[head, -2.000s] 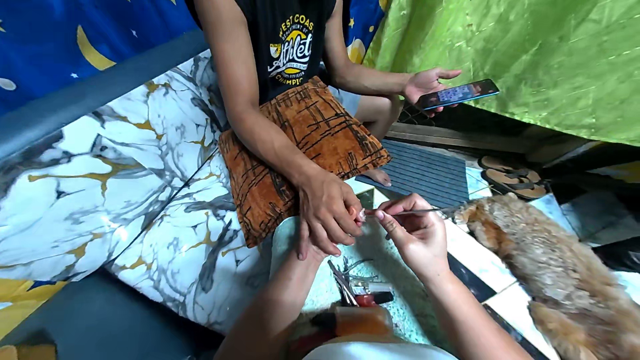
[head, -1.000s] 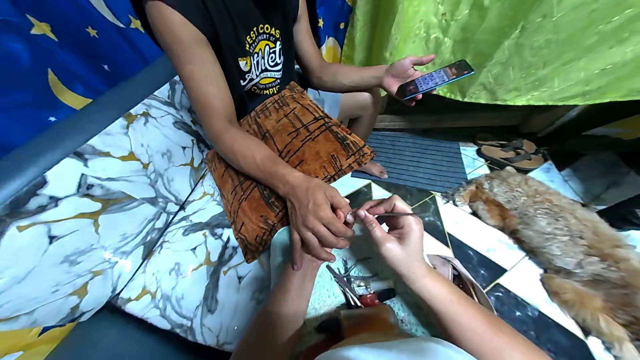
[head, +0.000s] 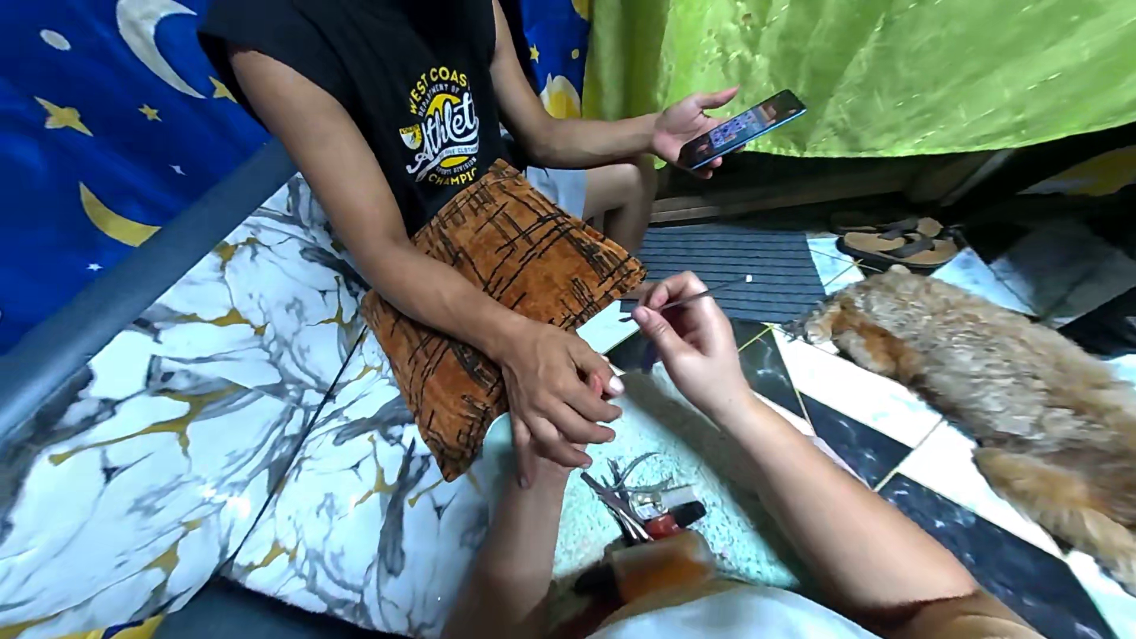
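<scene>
In my right hand [head: 688, 333] is a thin metal manicure tool [head: 688, 299], pinched between thumb and fingers, to the right of the other person's hand [head: 555, 390] and apart from it. My left hand [head: 599, 386] lies mostly hidden beneath that hand, with a fingertip or thumb showing by its fingers; it supports the person's fingers. Below, on a pale green towel [head: 719, 479], lie several metal nippers or scissors [head: 621, 506] and a small bottle with red contents and a black cap [head: 674, 521].
The person's forearm rests on a brown patterned cushion [head: 515, 257]; their other hand [head: 692, 129] holds a smartphone [head: 744, 130]. A marble-patterned padded seat [head: 177, 426] is at left. A long-haired dog [head: 994, 390] lies on the tiled floor at right, near sandals [head: 896, 241] and a grey mat [head: 737, 266].
My right hand has moved away from the person's fingertips, still holding the thin tool. The person's hand stays over my left hand. The view has shifted somewhat.
</scene>
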